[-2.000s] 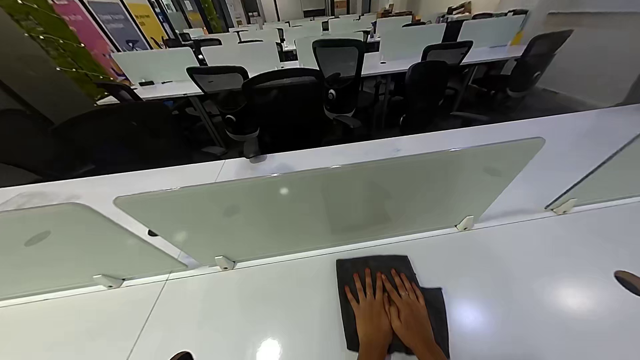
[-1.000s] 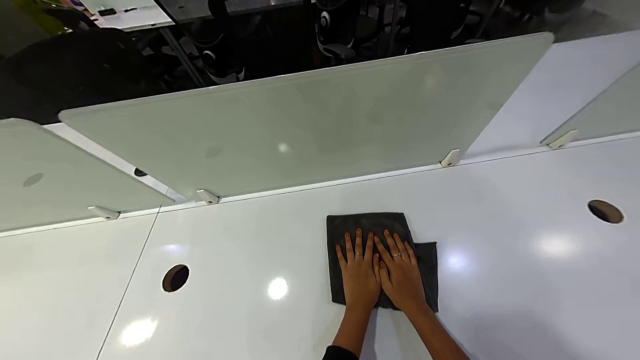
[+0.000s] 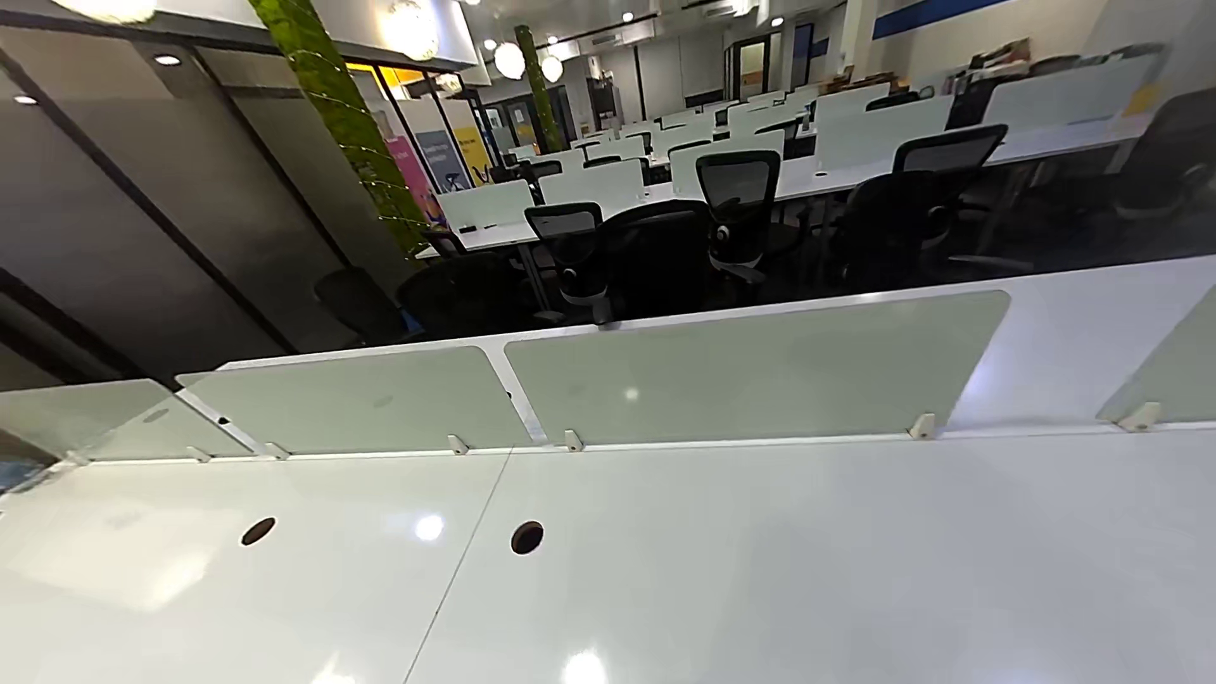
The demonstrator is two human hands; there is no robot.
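Neither my left hand nor my right hand shows in the head view now, and the dark cloth is out of sight too. What fills the lower part of the view is a glossy white desk top (image 3: 807, 551), with a thin seam running between two desk sections. Two round cable holes show dark in it, one (image 3: 527, 538) just right of the seam and one (image 3: 258, 531) farther left. Lamp reflections shine on the surface.
Frosted glass dividers (image 3: 750, 375) stand along the desk's back edge on small white clamps (image 3: 922, 426). Behind them are black mesh office chairs (image 3: 738, 195) and rows of white desks. A moss-covered column (image 3: 347, 123) rises at the left.
The view has swung up and to the left. Both hands lay flat on the dark folded cloth on the desk in the earlier frames; hands and cloth are now outside the view.
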